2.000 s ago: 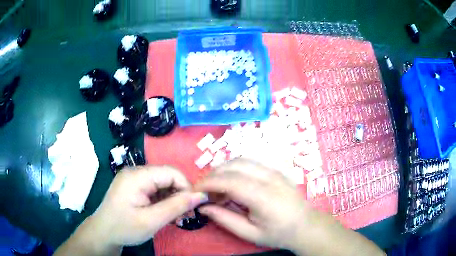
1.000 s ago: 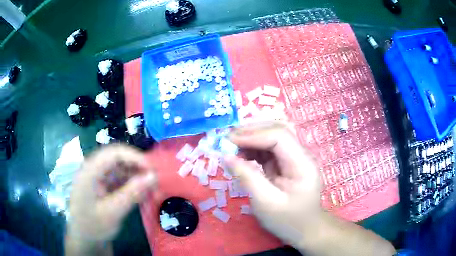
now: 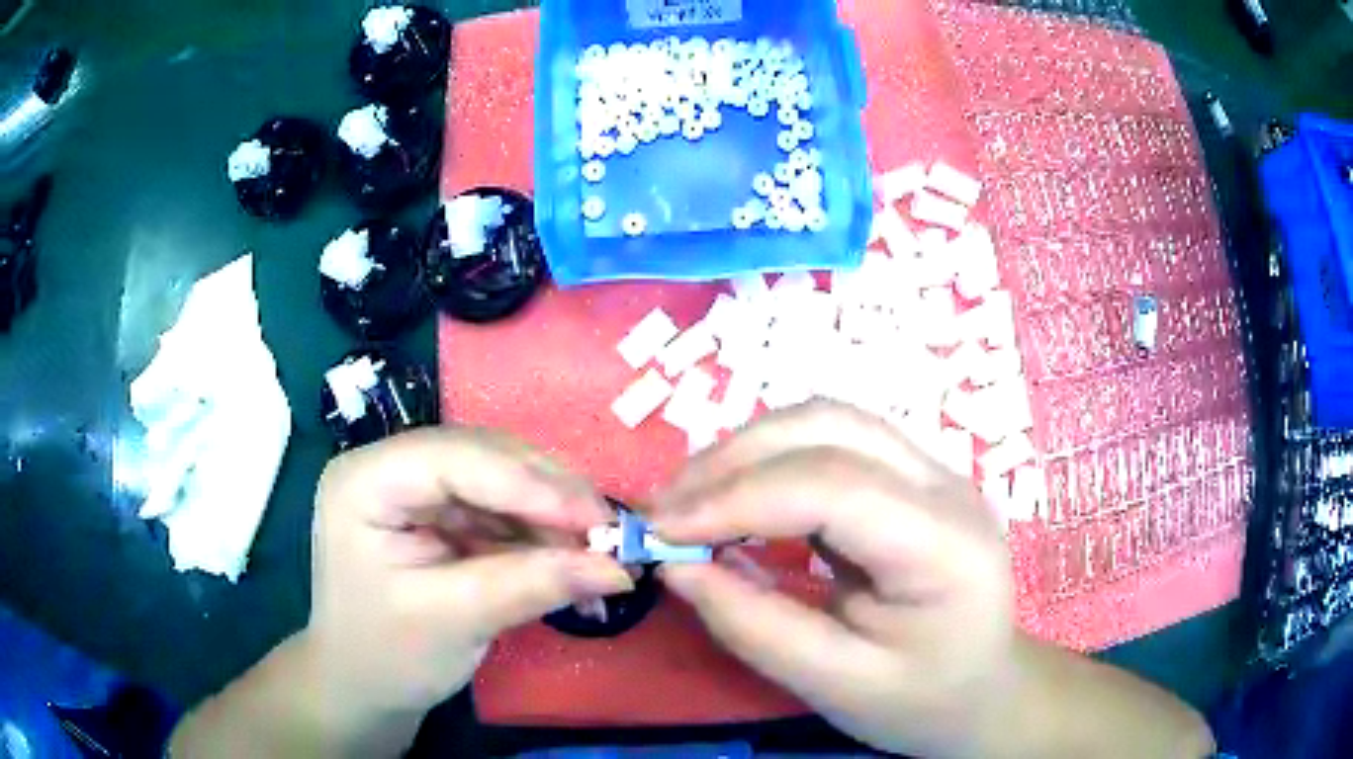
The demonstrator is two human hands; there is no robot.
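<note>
My left hand (image 3: pixel 460 556) and my right hand (image 3: pixel 831 549) meet at the lower middle of the picture. Between their fingertips is a small motor (image 3: pixel 635 540), silver-blue with a white end at the left. My left fingertips hold the white end. My right fingertips pinch a small white pad (image 3: pixel 680 550) against its right side. A round black housing (image 3: pixel 606 611) lies on the mat just below the fingers, partly hidden by them. A heap of white pads (image 3: pixel 831 356) lies on the pink-red foam mat (image 3: pixel 542 400) beyond my right hand.
The near blue bin (image 3: pixel 557 245) with white rings is at the top middle. Several black housings (image 3: pixel 371 274) stand at left, beside a white cloth (image 3: pixel 215 423). A clear blister tray (image 3: pixel 1128 430) covers the mat's right side, with one small part (image 3: pixel 1144 322). Another blue bin (image 3: pixel 1321 252) is far right.
My hands were apart a second ago, the right at the pads and the left at the lower left. They have come together above the black housing, holding the motor and pad. The view has shifted.
</note>
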